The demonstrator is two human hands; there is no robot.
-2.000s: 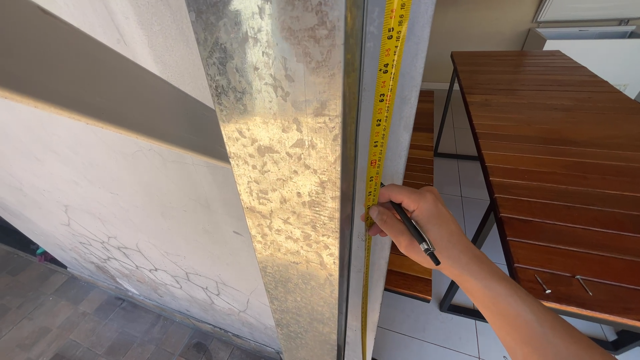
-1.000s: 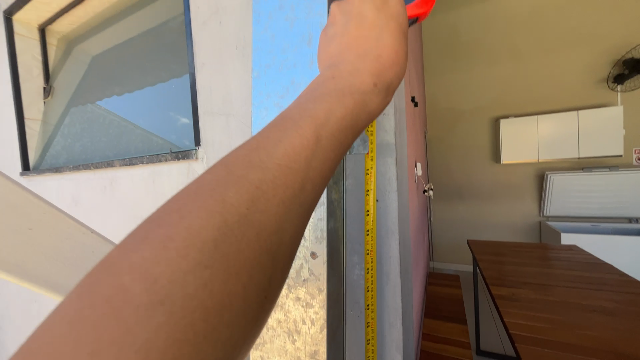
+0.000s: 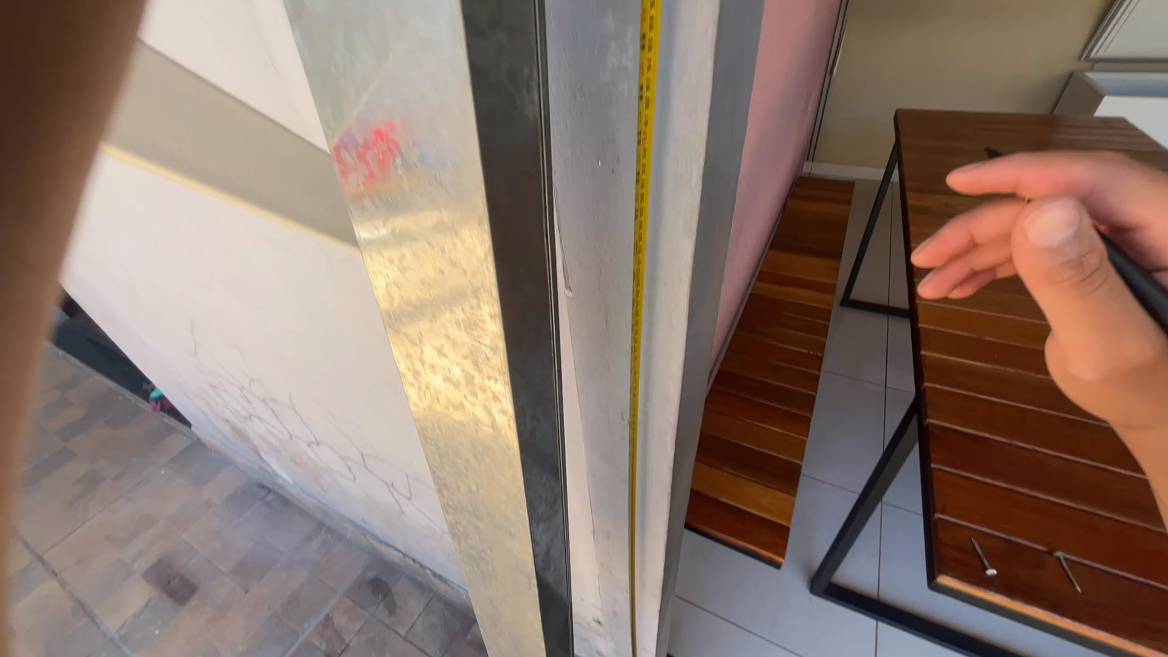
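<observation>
A yellow tape measure's blade (image 3: 641, 219) runs top to bottom along the grey door frame (image 3: 684, 274), beside a dark metal strip and a shiny galvanized metal profile (image 3: 447, 338). To the right of the frame, over the wooden table, my right hand (image 3: 1058, 237) holds a black pen (image 3: 1136, 278) between thumb and fingers, away from the blade. A raised forearm, blurred, fills the left edge; my left hand is out of view, and so is the tape's case.
The slatted wooden table (image 3: 1004, 392) on black metal legs bears two screws or nails (image 3: 984, 557). A slatted wooden bench (image 3: 766, 365) stands by the pink wall. A cracked white wall (image 3: 274, 365) and paved floor (image 3: 119, 547) lie left.
Two seconds ago my right hand held the pen at the blade; now it is right of the frame. A raised hand near a red object, seen one second ago, has left view. The view has tilted down since then.
</observation>
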